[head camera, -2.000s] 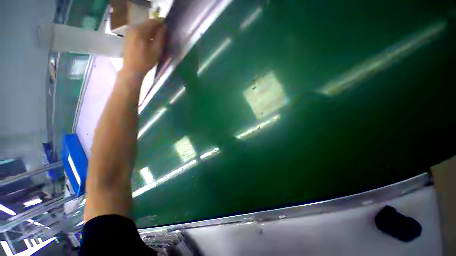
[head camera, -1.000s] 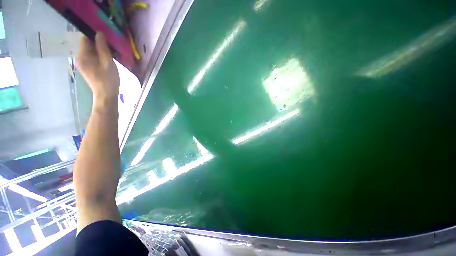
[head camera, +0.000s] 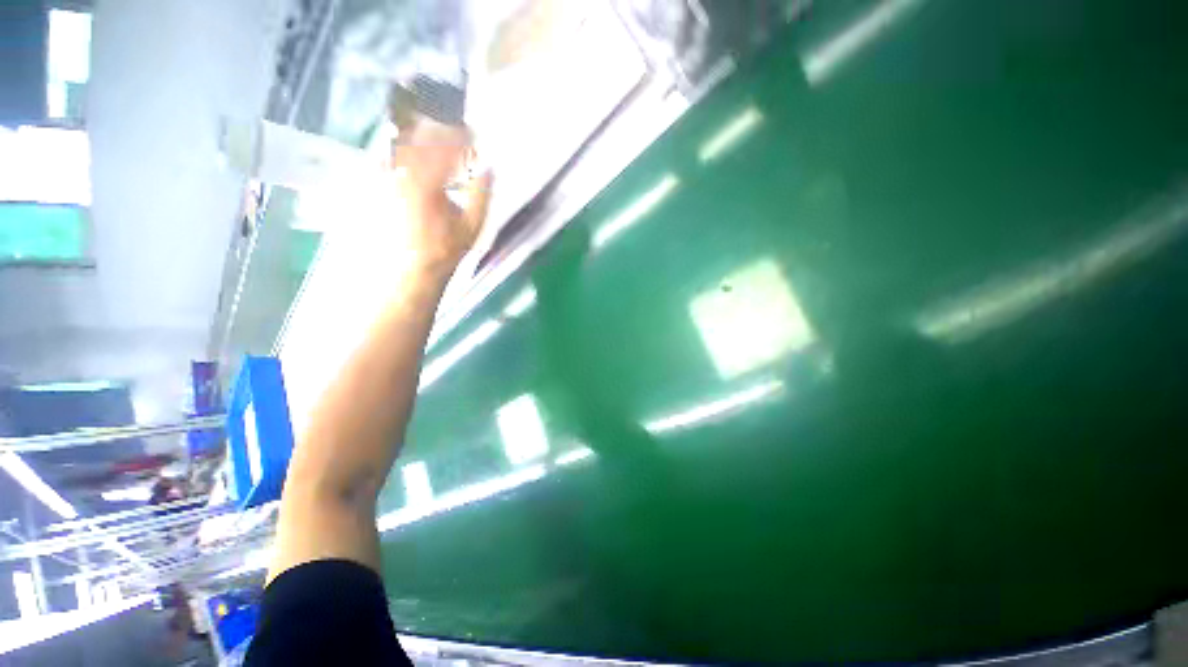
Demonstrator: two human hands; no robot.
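Note:
My left hand [head camera: 440,196] reaches up over the bright white ledge at the upper left, at the end of a bare forearm with a black sleeve. A small dark, ridged piece [head camera: 433,99] is at its fingertips. Glare and blur hide whether the fingers grip it or only touch it. A white sheet or tray [head camera: 573,98] lies just right of the hand, washed out, with a dark edge. My right hand is out of the picture.
The green conveyor belt [head camera: 834,482] fills the right side, with lamp reflections on it. A blue bin [head camera: 261,430] stands left of my forearm. Crumpled clear plastic [head camera: 671,39] is at the top. A pale strip [head camera: 293,154] sticks out left of the hand.
The pink-red panel with yellow parts, which was at my left hand, is out of view. The view has shifted, and the hand is now over the white area at the dark piece.

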